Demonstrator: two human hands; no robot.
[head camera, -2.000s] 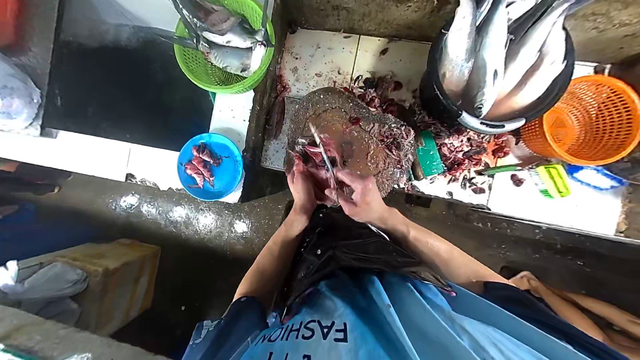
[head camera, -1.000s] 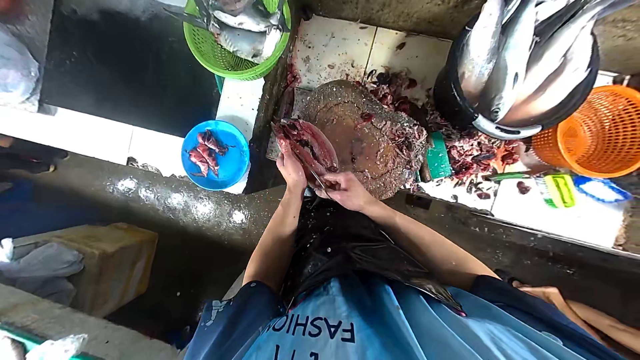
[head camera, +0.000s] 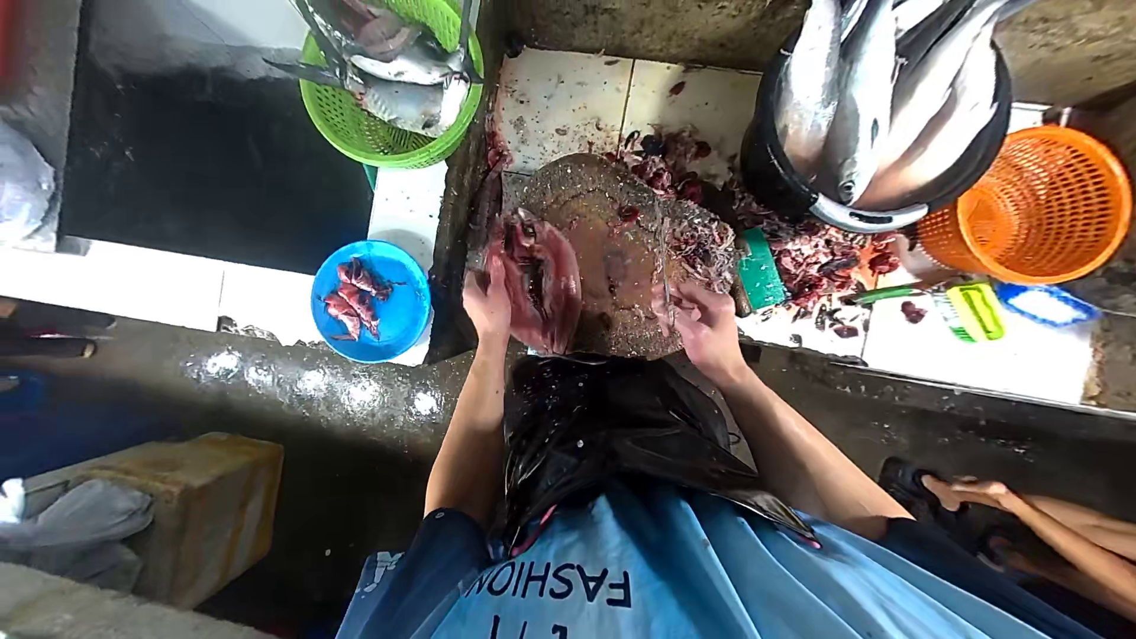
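An opened, gutted fish (head camera: 555, 284) lies belly up on the left side of a round wooden chopping block (head camera: 612, 257). My left hand (head camera: 490, 302) grips the fish along its left edge. Over the right side of the block is my right hand (head camera: 701, 324), its fingers curled around a knife (head camera: 662, 257) whose narrow blade points away from me. Scraps of guts and gills (head camera: 701, 244) cling to the block's right part, beside the blade.
Left are a green basket of fish (head camera: 390, 146) and a blue bowl (head camera: 404, 327) with fish pieces. Right are a black bucket (head camera: 772, 177) of whole fish, an orange basket (head camera: 1056, 213), a green scraper-like piece (head camera: 761, 269), a yellow-green brush (head camera: 976, 311) and offal (head camera: 816, 266). Another person's legs (head camera: 1047, 519) are at lower right.
My hands, together at the fish a second ago, are apart now. The right hand has moved right, off the fish, with the knife. The opened fish stays at my left hand.
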